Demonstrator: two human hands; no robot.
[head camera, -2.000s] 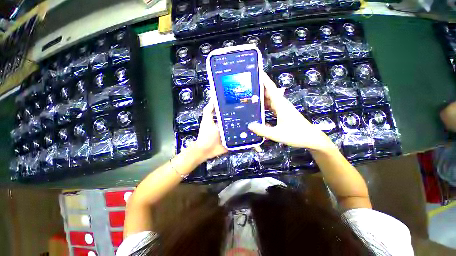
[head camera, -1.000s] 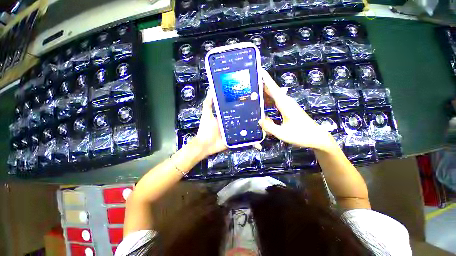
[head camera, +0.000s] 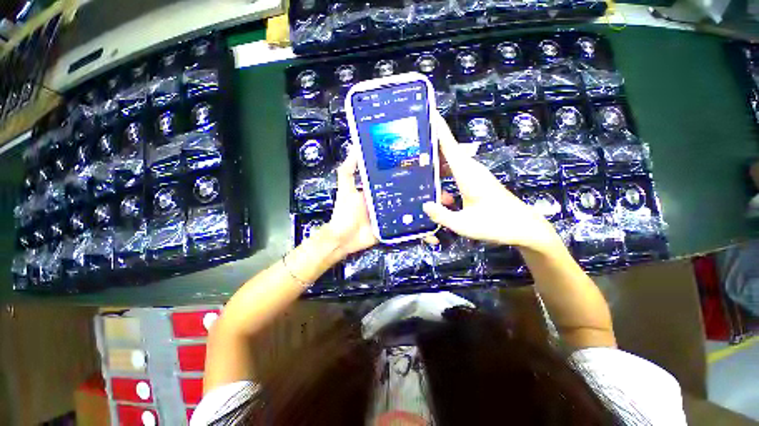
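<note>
A smartphone (head camera: 394, 158) in a white case, its screen lit with a blue picture on a dark page, is held upright above the middle tray. My left hand (head camera: 354, 208) holds it along its left edge, fingers partly behind it. My right hand (head camera: 478, 200) is at its right edge, with the thumb over the lower right of the screen and the fingers partly hidden behind. Below lies a black blister tray (head camera: 294, 179) with rows of round-faced units (head camera: 525, 126) and glinting clear film (head camera: 533, 162) between them.
Another filled black tray (head camera: 237, 191) lies at the left, and a third (head camera: 449, 23) beyond the middle one. The bench top (head camera: 268, 150) is dark green. Red cards (head camera: 193, 358) sit in a grey tray below the bench at lower left. Dark hair covers the bottom centre.
My right thumb has moved onto the screen's lower right from the phone's edge, where it was one second ago. The phone is nearly in the same place.
</note>
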